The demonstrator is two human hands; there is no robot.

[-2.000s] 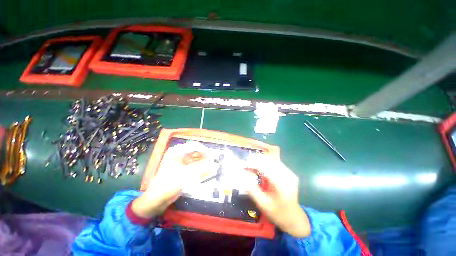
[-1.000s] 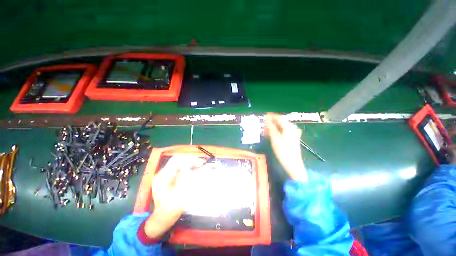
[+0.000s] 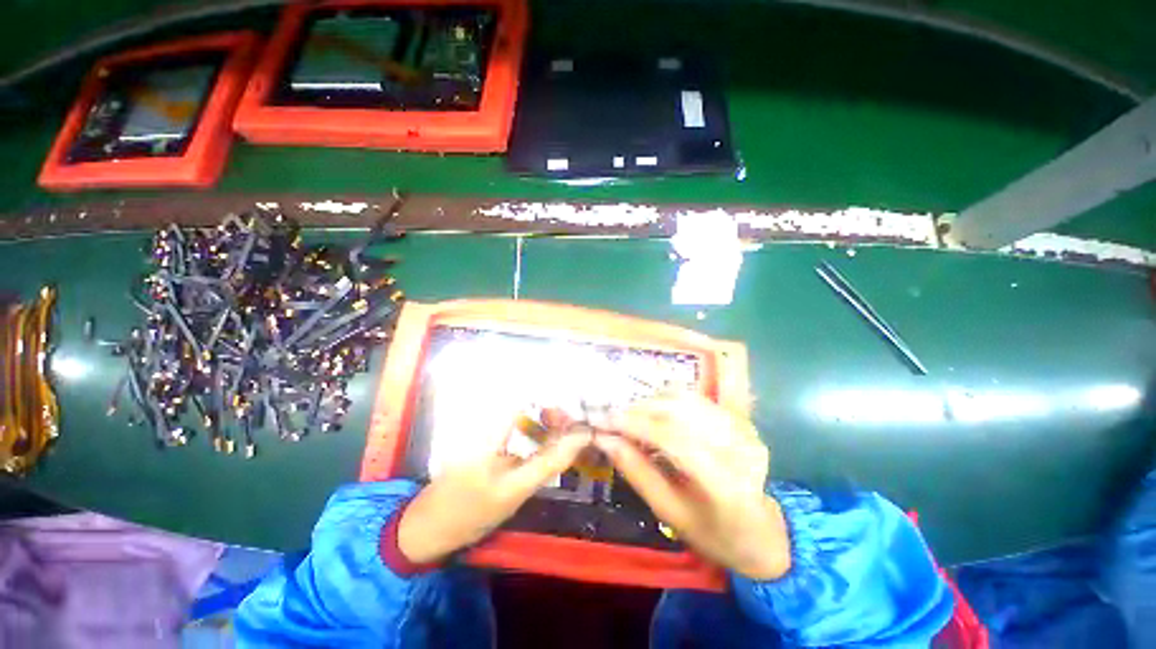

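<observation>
An opened tablet [image 3: 558, 361] lies in a red-orange foam frame [image 3: 396, 393] in front of me, its upper left washed out by glare. My left hand [image 3: 488, 488] and my right hand [image 3: 704, 475] are over the tablet with their fingertips together near its middle. A small dark piece, apparently a black flex cable [image 3: 587, 429], shows between the fingertips; glare and fingers hide most of it. A yellow-orange flex [image 3: 593, 479] shows just below the fingers.
A pile of black flex cables [image 3: 247, 336] lies left, gold-orange flexes [image 3: 28, 380] far left. White paper [image 3: 706, 257] and tweezers [image 3: 872, 317] lie right of centre. Beyond the edge strip [image 3: 583, 216] are two framed tablets [image 3: 380, 127] [image 3: 150, 114] and a black slab [image 3: 621, 114].
My right hand has come back from near the white paper to the tablet. My left hand has moved right and down, and the fingertips now meet. The view has shifted.
</observation>
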